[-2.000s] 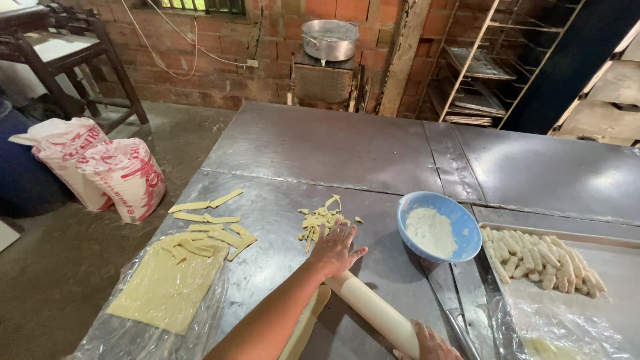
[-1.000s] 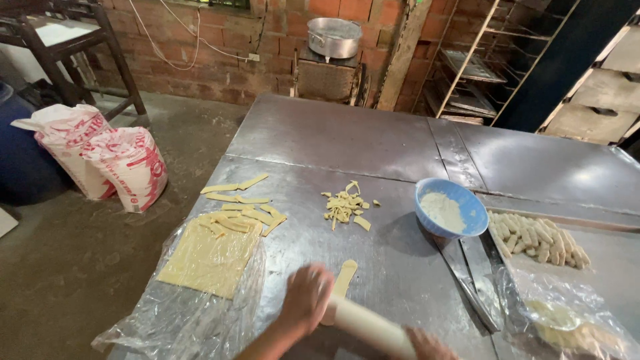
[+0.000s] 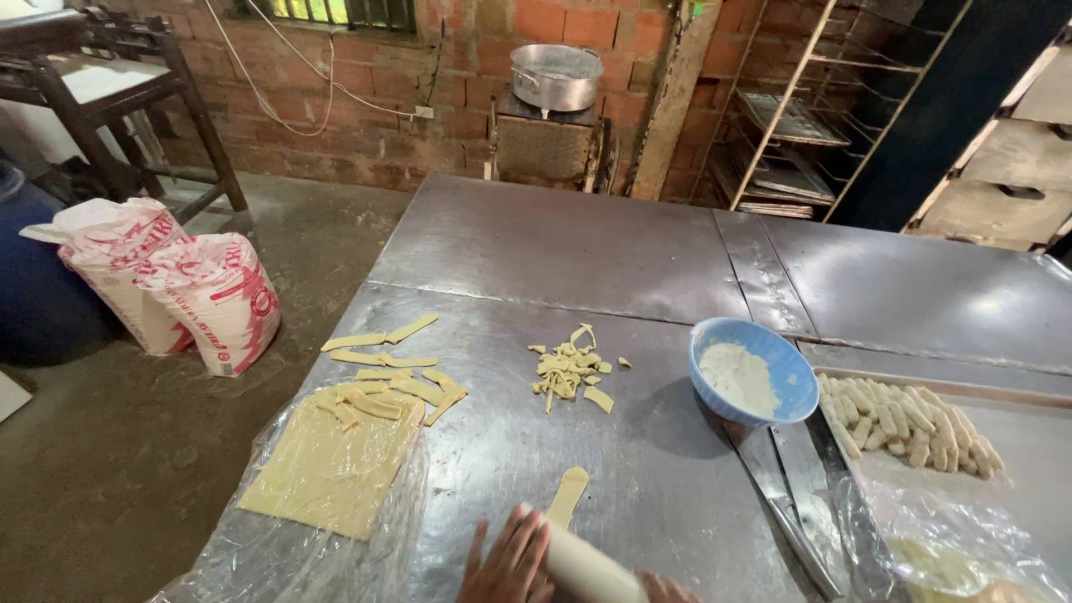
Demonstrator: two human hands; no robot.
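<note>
A pale rolling pin (image 3: 586, 563) lies across a narrow strip of dough (image 3: 569, 496) on the metal table. Flat on the pin's left end rests my left hand (image 3: 511, 557), fingers spread. My right hand (image 3: 666, 589) is at the pin's other end, mostly cut off by the bottom edge, so its grip is unclear. Dough scraps (image 3: 569, 368) are heaped beyond the pin. At the left, a dough sheet (image 3: 335, 469) lies on clear plastic with cut strips (image 3: 410, 362) on and beside it. A blue bowl (image 3: 708, 389) holds white flour (image 3: 741, 377).
On the right, a tray (image 3: 1005, 394) holds short floured dough sticks (image 3: 913, 427) and clear plastic (image 3: 963, 528). A long metal tool (image 3: 800, 544) lies beside it. Beyond the table stand an aluminium pot (image 3: 557, 79) and a tray rack (image 3: 787, 117). Printed sacks (image 3: 222, 301) stand on the floor, left.
My left hand was at the pin's upper end two seconds ago, near the scraps; hands and pin are now nearer the table's front edge. The dough strip's far end shows beyond the pin. The view has shifted.
</note>
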